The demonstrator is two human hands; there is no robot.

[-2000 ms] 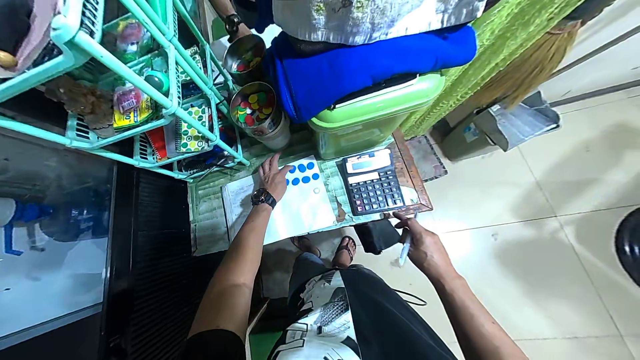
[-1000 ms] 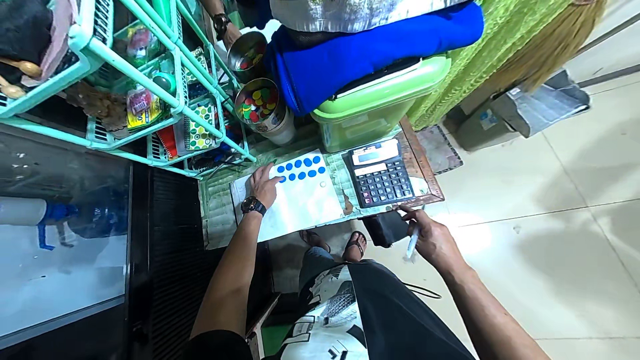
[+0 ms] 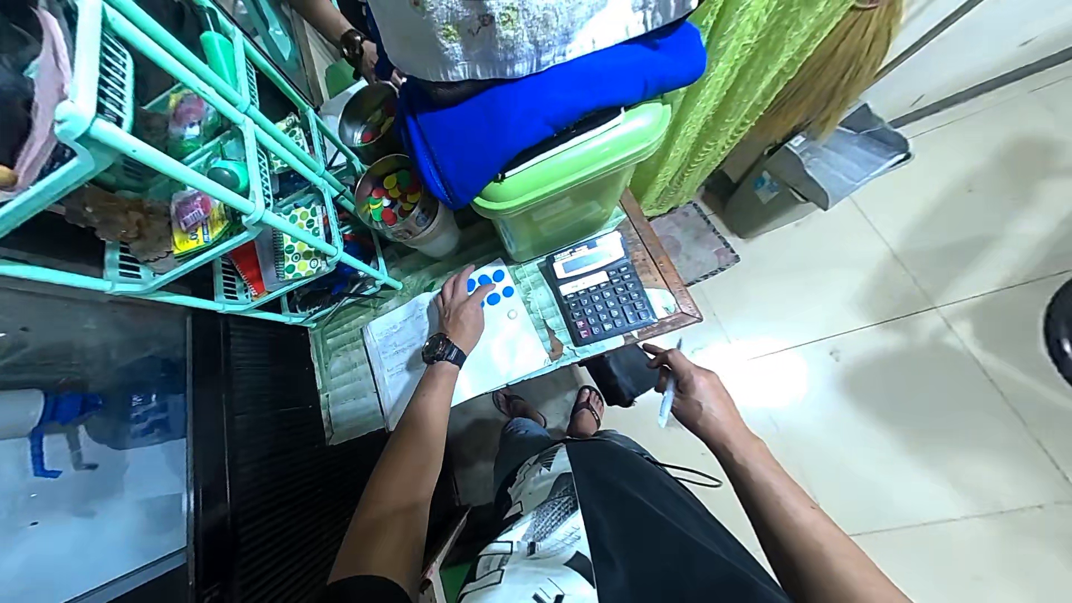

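My left hand, with a dark wristwatch, rests on an open notebook, its fingers by several round blue discs set in rows on a white page. A small pale disc lies just below them. To the right of the notebook is a black desktop calculator, near the table's wooden corner. Out past the table's front edge, my right hand holds a pale pen pointing down. Whether the blue discs are loose or stuck on cannot be told.
A mint-green wire rack stands at the left. Behind the notebook are metal cups, one with coloured discs, and a green lidded box under blue cloth. Another person's hand is at the back. A grey bin stands right.
My left hand has moved up the page over the rows of blue discs, its fingers now hiding some of them. My right hand keeps hold of the pen.
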